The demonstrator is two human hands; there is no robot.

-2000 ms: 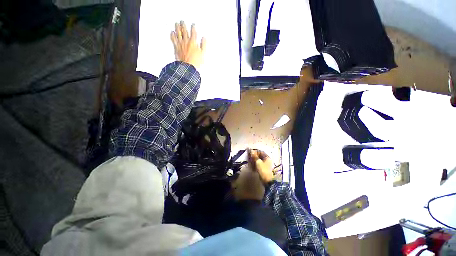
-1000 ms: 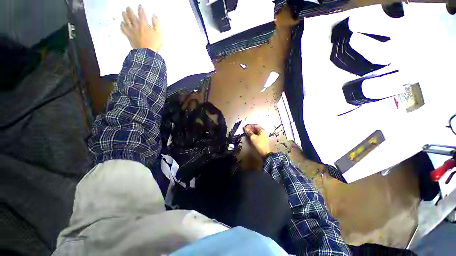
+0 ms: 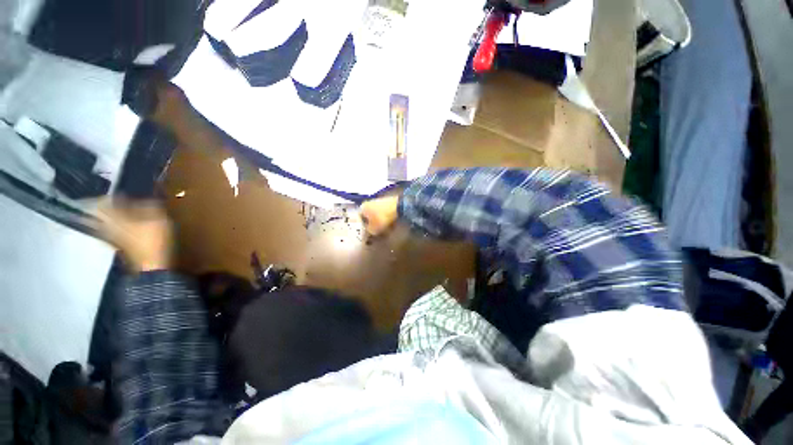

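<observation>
My left hand (image 3: 137, 230) is blurred at the near edge of a white-topped dark stack (image 3: 35, 287) on the left; whether it grips anything cannot be told. My right hand (image 3: 380, 217) is low over the brown table (image 3: 217, 209), just below the corner of the white-topped fabric lay (image 3: 261, 122). Its fingers are curled and their tips are unclear. Small dark scraps lie left of it. Black offcuts (image 3: 275, 276) lie between the hands, nearer my body.
A flat bar with a yellowish centre (image 3: 397, 139) and a pale patterned box (image 3: 383, 24) lie on the lay. A red handle (image 3: 489, 43) is beyond. White paper slivers (image 3: 230, 173) lie on the table. Brown sheets (image 3: 522, 109) and a blue-grey roll (image 3: 709, 113) are on the right.
The view has turned to the right. My left hand has left its flat position on the white sheet and is now blurred at a stack's edge. My right hand is now beside the lay's corner.
</observation>
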